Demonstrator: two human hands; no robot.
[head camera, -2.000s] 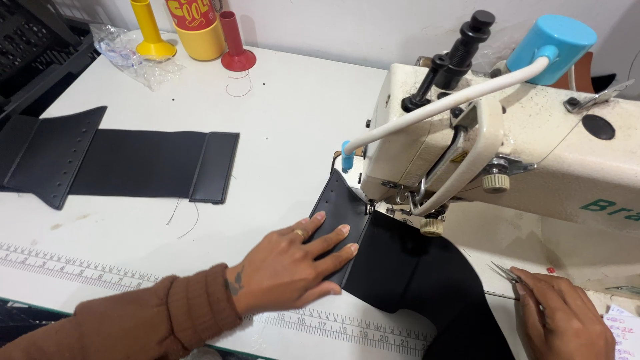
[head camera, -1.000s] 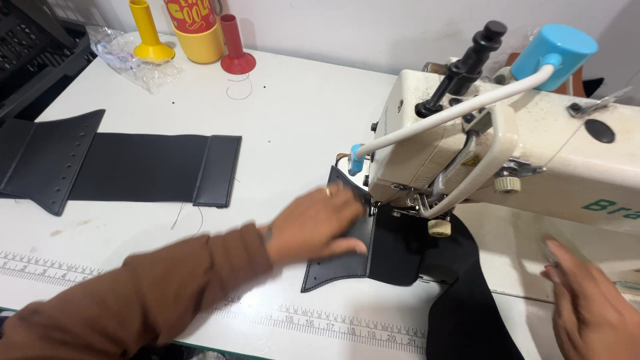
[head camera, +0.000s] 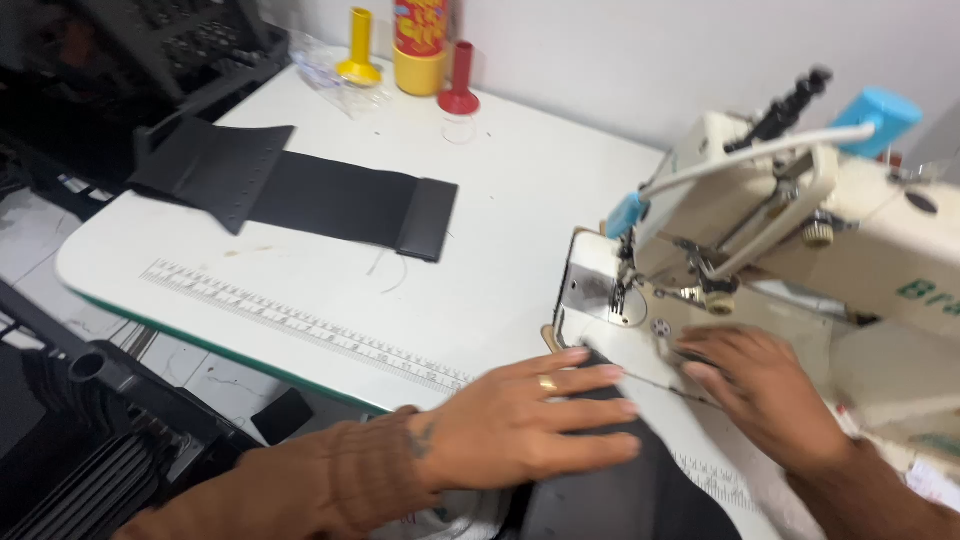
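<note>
My left hand (head camera: 532, 420) lies with spread fingers on a black leather-like panel (head camera: 600, 487) at the table's front edge, below the sewing machine. Beside the machine's needle plate (head camera: 600, 292), which shows bare metal, my right hand (head camera: 757, 375) is blurred; a dark slim thing seems to be under its fingers, too blurred to name. The sewing machine (head camera: 757, 217) stands at the right with a blue-headed lamp (head camera: 874, 127) on it. A second black panel with an elastic-looking band (head camera: 337, 199) and a row of holes lies at the left.
A yellow spool stand (head camera: 361, 49), a red one (head camera: 460, 82) and a yellow-based bottle (head camera: 418, 64) stand near the wall. A printed ruler scale (head camera: 315, 326) runs along the front. Black crates (head camera: 217, 52) stand at the left, and dark pieces fill another crate (head camera: 97, 480) below.
The black panel that lay under the machine's needle has moved out toward the table's front edge, with my left hand on it. My right hand has moved in beside the needle area. The view has shifted left.
</note>
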